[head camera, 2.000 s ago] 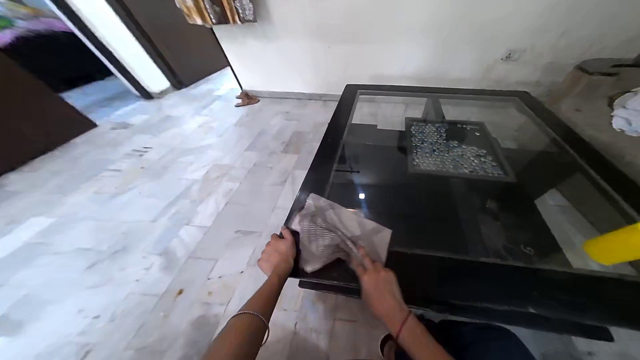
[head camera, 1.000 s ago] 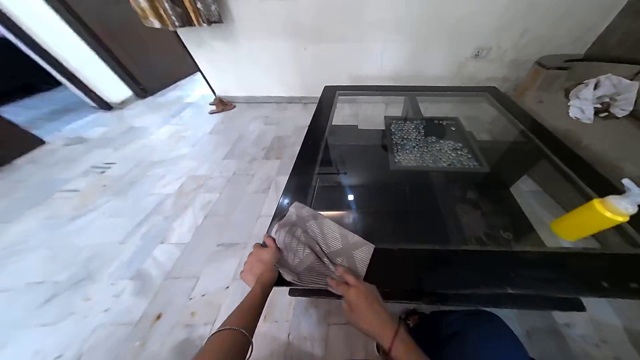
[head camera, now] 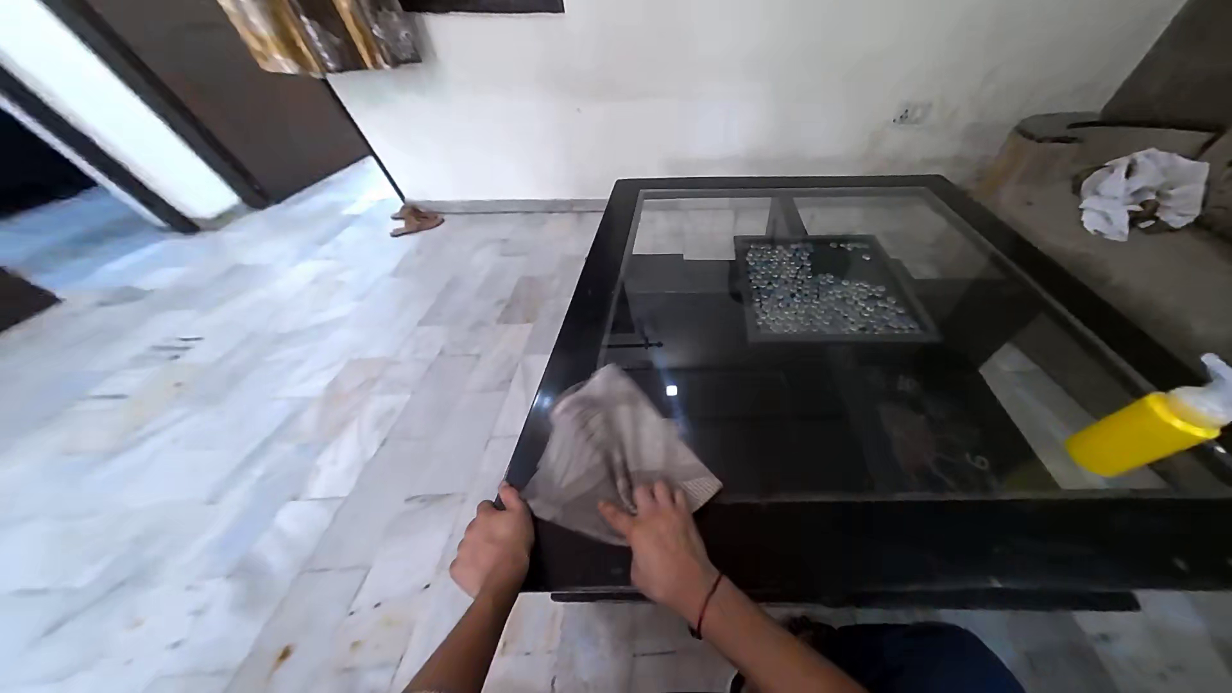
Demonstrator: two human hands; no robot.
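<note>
A low table with a black frame and a glass top spans the centre and right of the view. My left hand grips the table's near left edge. My right hand presses a grey-beige patterned cloth onto the near left corner, its fingers pinching the cloth's near part. The cloth lies over both the black frame and the glass. Beneath the glass is a square tray of small shiny pebbles or beads. A yellow spray bottle with a white top lies on its side on the table's right part.
Marble floor tiles run along the left. A sofa with a crumpled white cloth stands at the back right. A stick-like tool leans by the wall, below hanging fabric. A dark door is behind.
The cloth has shifted and changed its folds under my right hand, its far tip now reaching further up the table. My left hand stays at the table's edge.
</note>
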